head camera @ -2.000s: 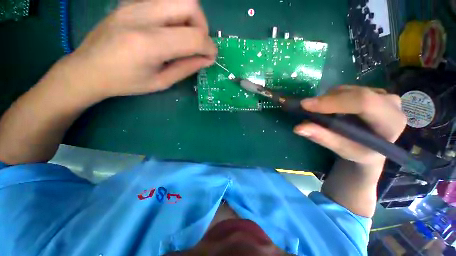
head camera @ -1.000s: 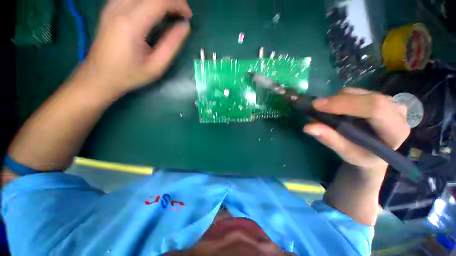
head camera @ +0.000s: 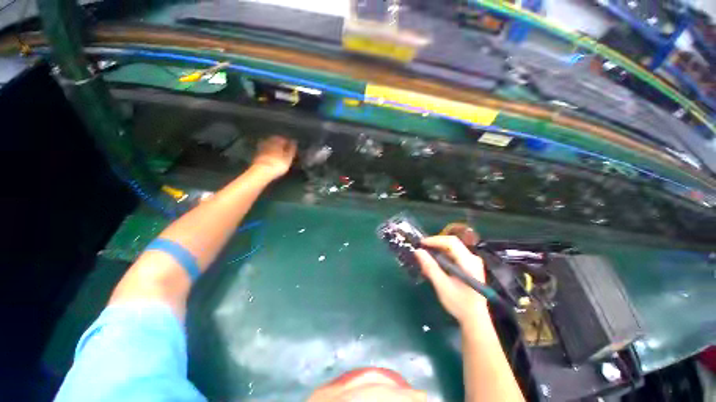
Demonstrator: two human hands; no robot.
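Note:
My left hand [head camera: 275,155] reaches out over the dark conveyor belt [head camera: 177,122] at the upper left. It is small and blurred, and whether it holds anything cannot be told. A blue band [head camera: 174,257] is on my left forearm. My right hand [head camera: 454,276] holds the soldering iron [head camera: 477,287] by its dark handle, over the mat right of centre. The iron's tip is hard to make out near the clear component tray [head camera: 399,235], which holds small dark parts.
Blurred boards with red and silver parts [head camera: 390,190] lie along the belt. Pale specks dot the green bench mat [head camera: 314,302]. A dark boxy unit [head camera: 597,306] with cables stands at right. A green post [head camera: 94,110] rises at left. Blue cord lies at left.
The view has swung up toward the belt. My left hand has moved from the green boards on the mat out to the belt. Those boards no longer show on the mat. My right hand still holds the iron.

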